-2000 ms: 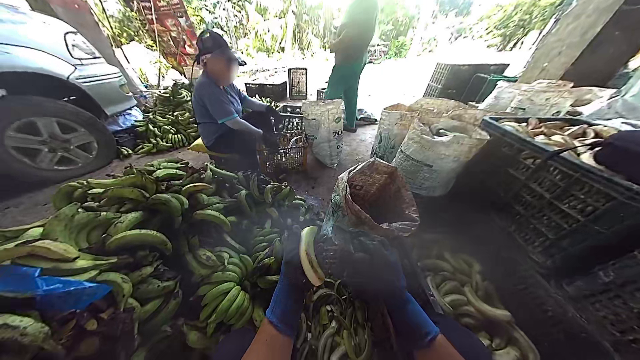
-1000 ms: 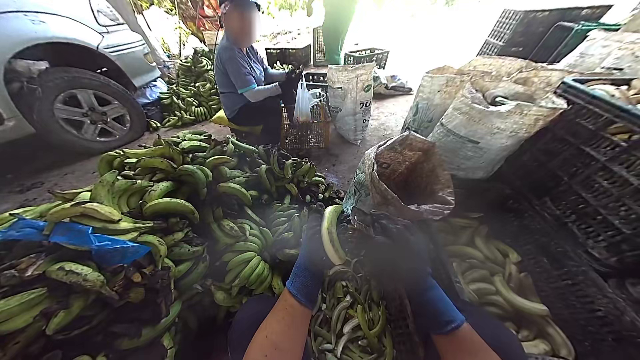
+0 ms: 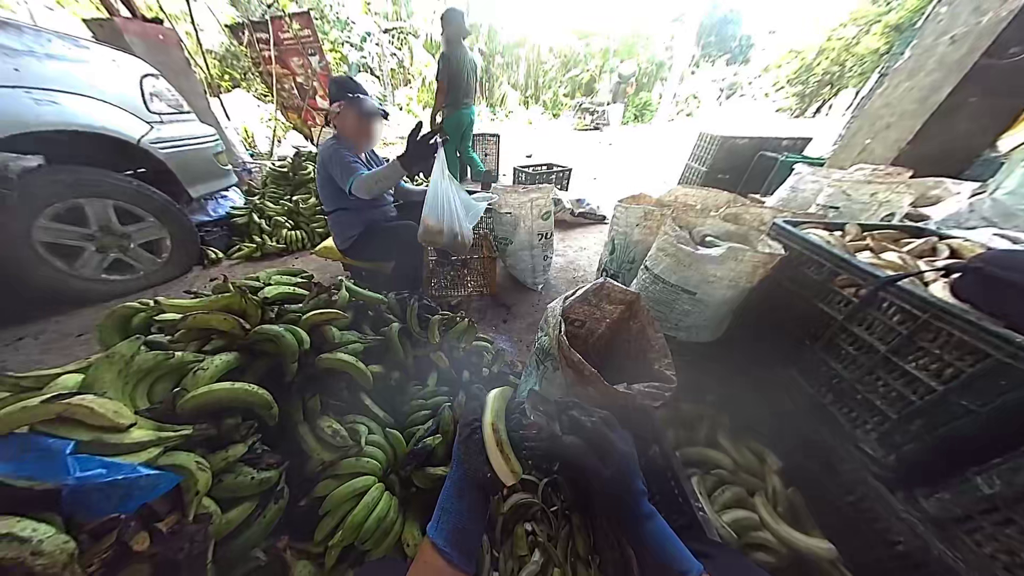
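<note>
My left hand (image 3: 474,456), in a dark glove with a blue cuff, is closed around a plantain (image 3: 501,436) held upright, its near side pale and partly peeled. Close at its right is my right hand (image 3: 580,448), gloved the same way and blurred; whether it holds anything cannot be told. Green strips of peel (image 3: 532,528) lie heaped below both hands. Just beyond them a stained woven sack (image 3: 596,344) stands with its mouth open. Peeled plantains (image 3: 748,504) fill a container at the lower right.
Green plantain bunches (image 3: 272,384) cover the ground at left, with blue plastic (image 3: 84,476) on them. A seated person (image 3: 364,184) holds up a plastic bag (image 3: 448,208) by a crate (image 3: 462,268). White sacks (image 3: 692,280), a black crate (image 3: 904,352) and a car (image 3: 104,160) stand around.
The seated person has raised the plastic bag, which hung lower one second ago. The standing person in green trousers shows farther back. My left hand keeps the plantain beside my right hand.
</note>
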